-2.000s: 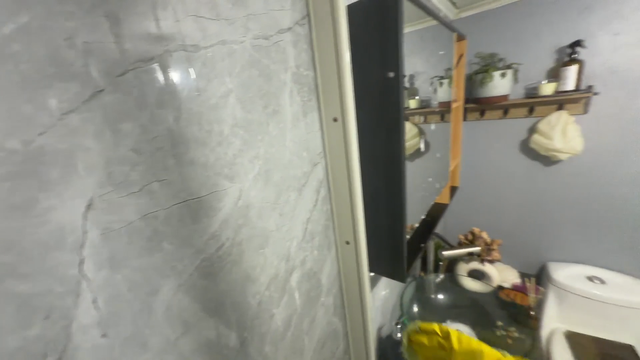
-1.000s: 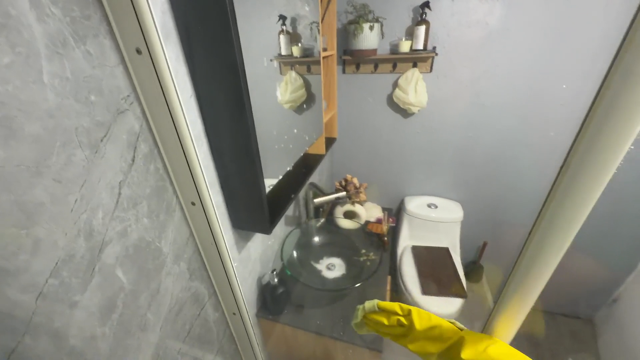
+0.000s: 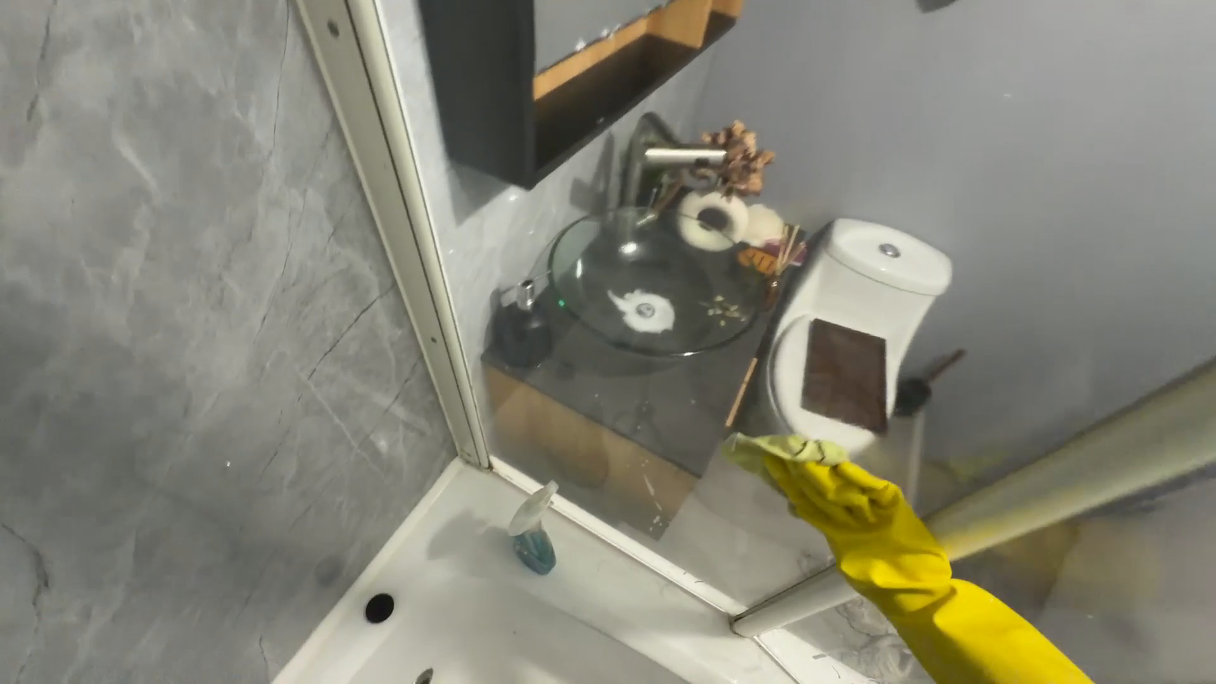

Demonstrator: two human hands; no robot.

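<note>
My right hand (image 3: 855, 508), in a long yellow rubber glove, reaches in from the lower right. Its fingers are closed on a pale yellow-green cloth (image 3: 784, 450), which lies against the clear glass shower panel (image 3: 608, 475). A spray bottle with blue liquid (image 3: 534, 549) stands on the white ledge below, left of the glove. Outside my view is my left hand.
Through the glass show a glass vessel sink (image 3: 655, 313), a dark soap dispenser (image 3: 523, 328), a toilet (image 3: 888, 261) and a black cabinet (image 3: 484, 95). A metal frame post (image 3: 1073, 475) slants at right, a grey marbled wall (image 3: 209, 285) is at left, and the white shower tray (image 3: 456, 617) lies below.
The view has tilted down, bringing the spray bottle and shower tray into sight. The gloved right hand, only partly seen two seconds ago, now shows with much of its forearm.
</note>
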